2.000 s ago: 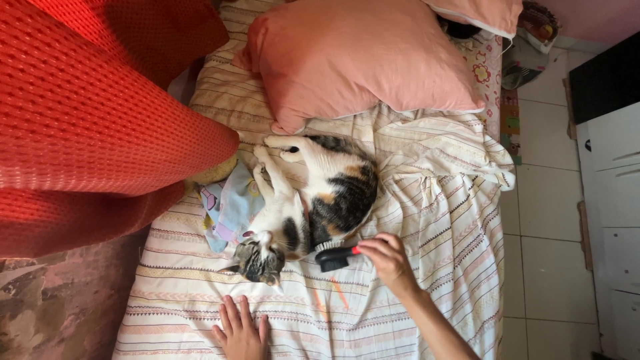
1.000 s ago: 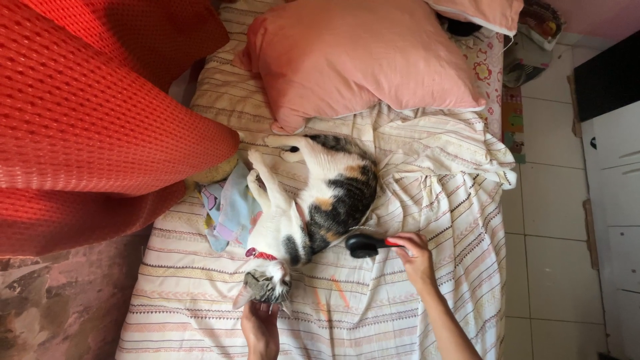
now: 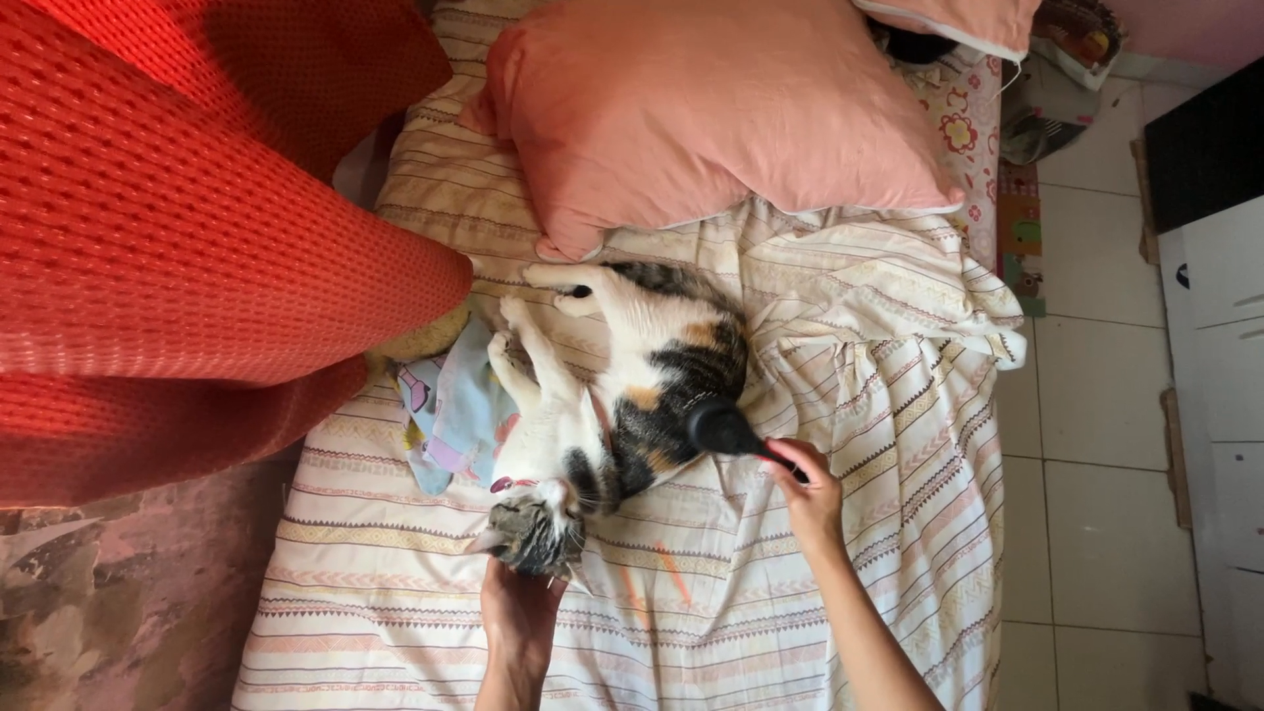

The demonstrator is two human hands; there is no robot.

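Observation:
A calico cat (image 3: 632, 395) with a red collar (image 3: 513, 484) lies on its side on a striped bedsheet (image 3: 395, 612), eyes seemingly closed. Its head rests against my left hand (image 3: 521, 602), whose fingers are partly hidden beneath the head. My right hand (image 3: 812, 484) grips the black and red handle of a pet brush (image 3: 726, 430). The brush head is over the dark fur of the cat's back; its bristles are turned away from view. Beside the front legs is a crumpled light blue patterned cloth (image 3: 459, 405).
A large pink pillow (image 3: 721, 109) lies beyond the cat. A red textured curtain (image 3: 197, 227) hangs over the bed's left side. Right of the bed are a tiled floor (image 3: 1096, 395) and white drawers (image 3: 1229, 395).
My left hand has moved from flat on the sheet to the cat's head. The brush moved right off the cat's side, then back left over its back. The cat's head has turned.

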